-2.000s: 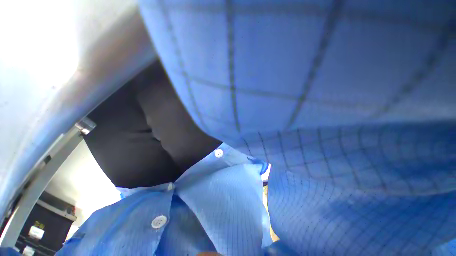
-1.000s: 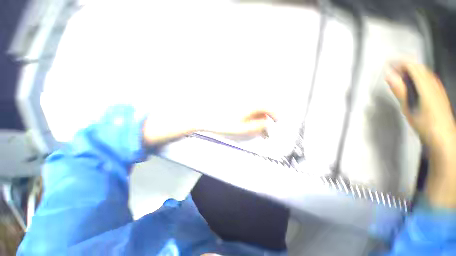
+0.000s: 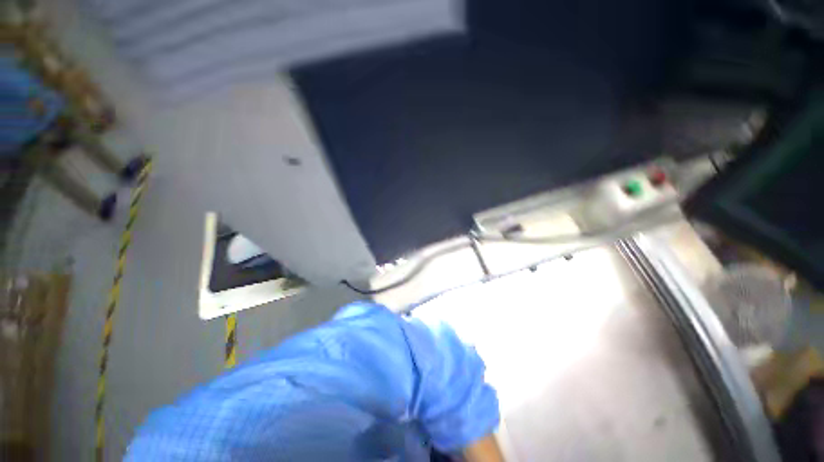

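Note:
The metal bed [image 3: 587, 347] of the line lies to the right of my blue sleeve, partly washed out by glare. A curved silver rail [image 3: 691, 329] runs along its far right side. My left forearm in the blue sleeve reaches to the bottom of the frame, where only a bare wrist shows; the left hand is cut off by the lower edge. My right hand is not in view. No board or tool shows in either hand.
A control box with a green and a red button [image 3: 632, 187] sits beyond the bed. A large dark panel [image 3: 470, 117] stands behind. A white-framed opening or tray [image 3: 253, 302], floor tape [image 3: 110, 311] and a person's legs [image 3: 77, 180] are left. A round grille [image 3: 748, 302] is right.
The view has swung away from the toothed chain and bed to the machine's side and the floor. Both hands showed one second ago; both have left the picture.

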